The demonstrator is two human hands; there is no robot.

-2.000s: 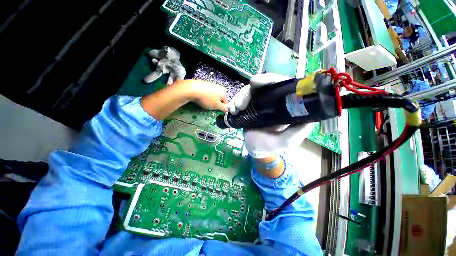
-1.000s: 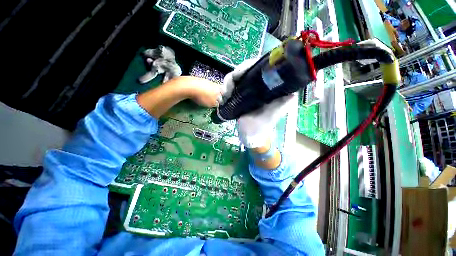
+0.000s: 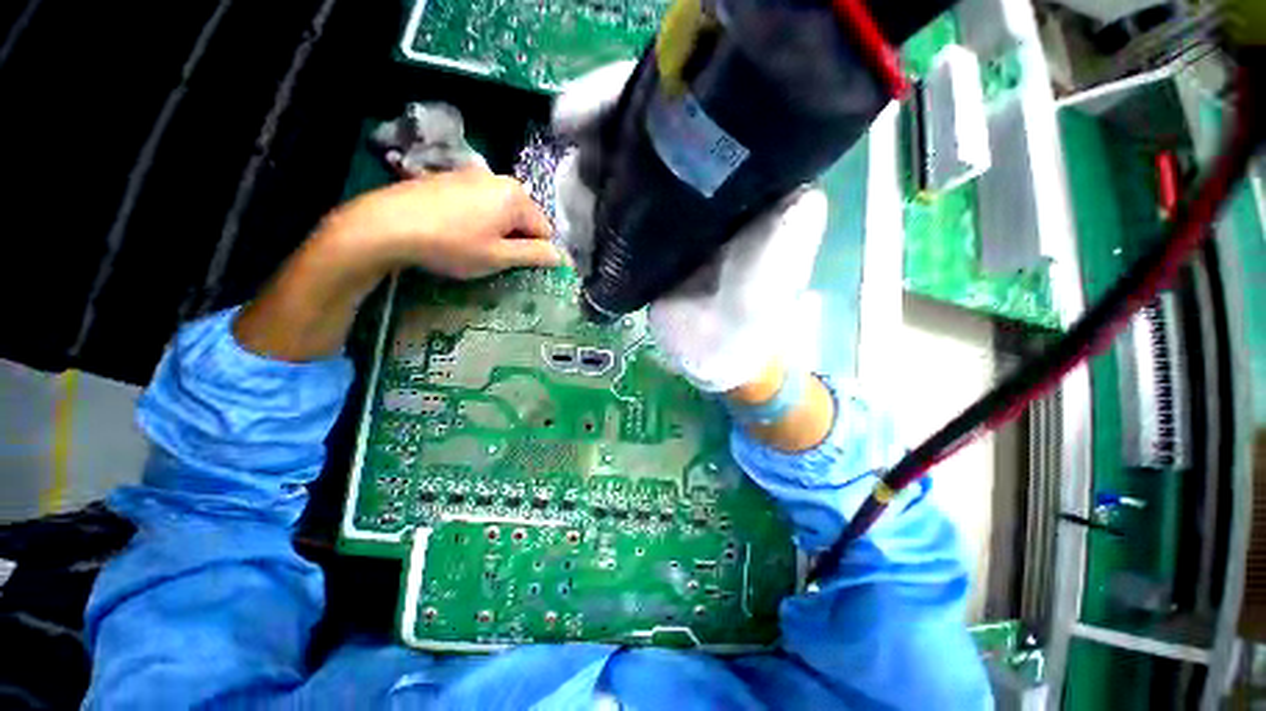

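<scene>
A large green circuit board (image 3: 555,452) lies solder side up in front of me, with white edge lines. My right hand (image 3: 743,313), in a white glove, grips a thick black electric screwdriver (image 3: 715,132), tilted with its ribbed nose down over the board's upper part. Its far end is cut off by the top edge. My left hand (image 3: 451,222) is bare, over the board's far left part. Its thumb and finger are pinched close beside the screwdriver nose; whether they hold a screw cannot be seen. The screw tray (image 3: 539,170) shows partly between the hands.
A crumpled grey glove (image 3: 424,135) lies beyond my left hand. Another green board (image 3: 535,39) is at the top. The conveyor with boards (image 3: 979,257) runs along the right. A black and red cable (image 3: 1055,354) hangs over my right forearm. A blue pen (image 3: 1111,511) lies at far right.
The view has moved closer, and the screwdriver looks larger and more upright. My left hand has drawn slightly left of the screwdriver nose, its fingertips now visible. My right hand keeps its grip.
</scene>
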